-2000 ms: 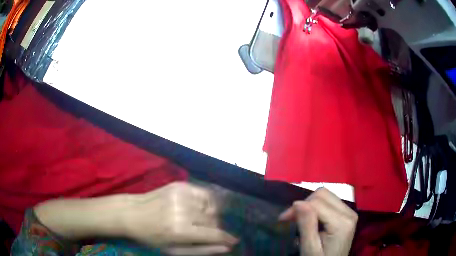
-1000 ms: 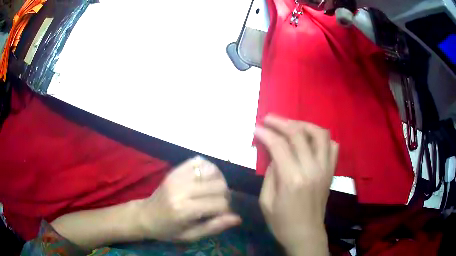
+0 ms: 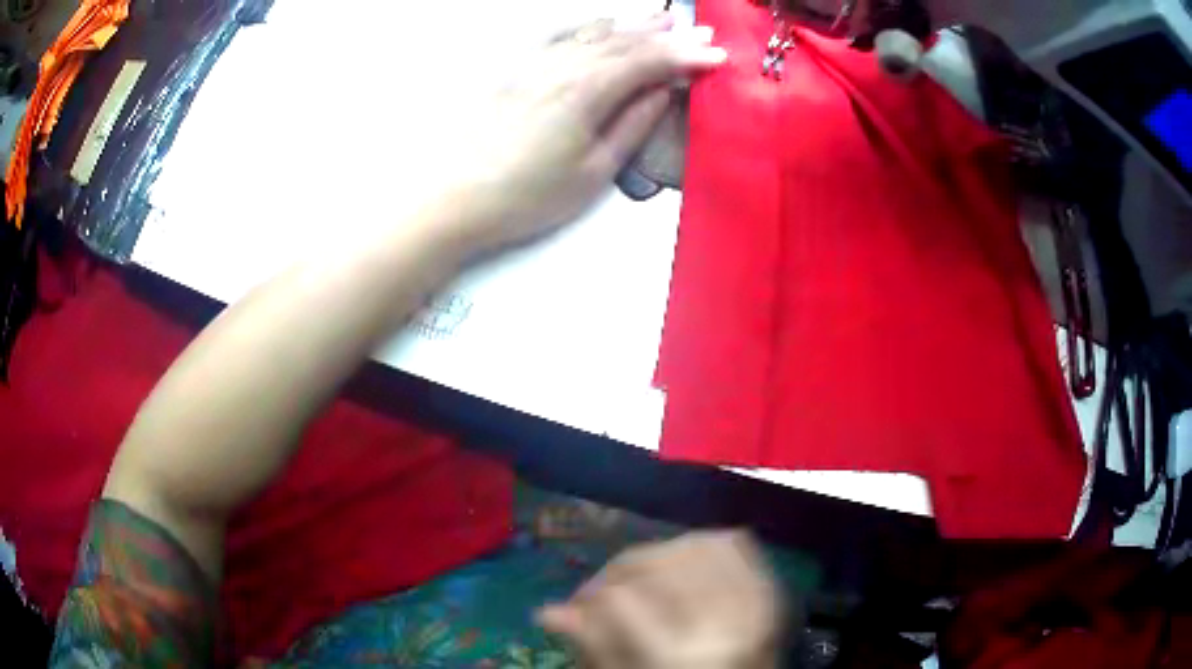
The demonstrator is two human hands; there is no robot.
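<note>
A bright red cloth panel (image 3: 850, 288) lies flat on the right part of the white table, its upper end at the shiny presser foot (image 3: 777, 55). My left hand (image 3: 575, 124) reaches across the table to the panel's upper left edge, fingertips at the cloth beside the foot. Whether the fingers grip the cloth cannot be told. My right hand (image 3: 686, 604) is blurred and low over my lap, its fingers curled. Whether it holds anything cannot be told.
The white table (image 3: 523, 340) has a dark front edge. More red cloth (image 3: 379, 510) lies on the lap and at the left. Orange strips (image 3: 59, 92) are far left. Dark-handled scissors (image 3: 1131, 444) and reddish tweezers (image 3: 1077, 307) are at the right. A blue-lit display (image 3: 1173, 124) is upper right.
My left hand has moved from the lap up and forward to the panel's upper left edge. My right hand came onto the panel's lower left part, then drew back to the lap.
</note>
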